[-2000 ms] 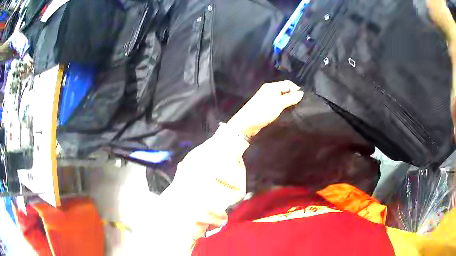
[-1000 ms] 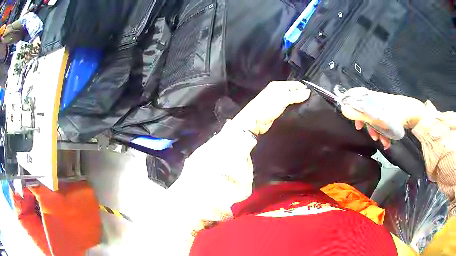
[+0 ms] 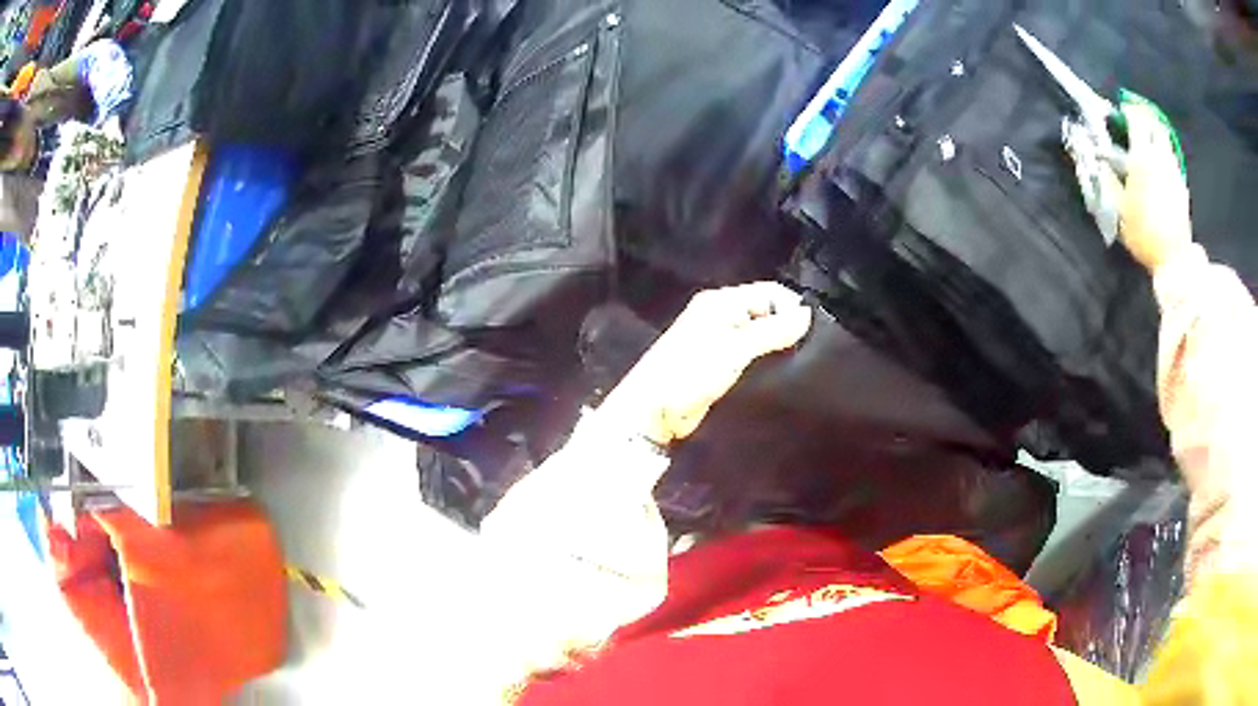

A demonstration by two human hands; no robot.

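A black sewn panel (image 3: pixel 966 235) with small silver fittings lies at the right, over a pile of black pieces. My left hand (image 3: pixel 745 331) is at its lower left corner, fingers closed on the cloth edge. My right hand (image 3: pixel 1148 179) is at the upper right above the panel and holds thread scissors (image 3: pixel 1090 131), blades pointing up and left. Something green shows by its fingers. Any thread ends are too small to see.
More black pieces (image 3: pixel 524 152) are heaped at the left and centre. A blue crate rim (image 3: pixel 849 86) shows between the heaps. A machine table (image 3: pixel 138 304) stands left, with an orange-red bin (image 3: pixel 207 600) below. Clear plastic (image 3: pixel 1124 579) is at lower right. Another person's arm (image 3: pixel 62 90) is at upper left.
My right hand came into view with the scissors at my left fingertips, then moved up and right, away from them. My left hand has shifted slightly down and left.
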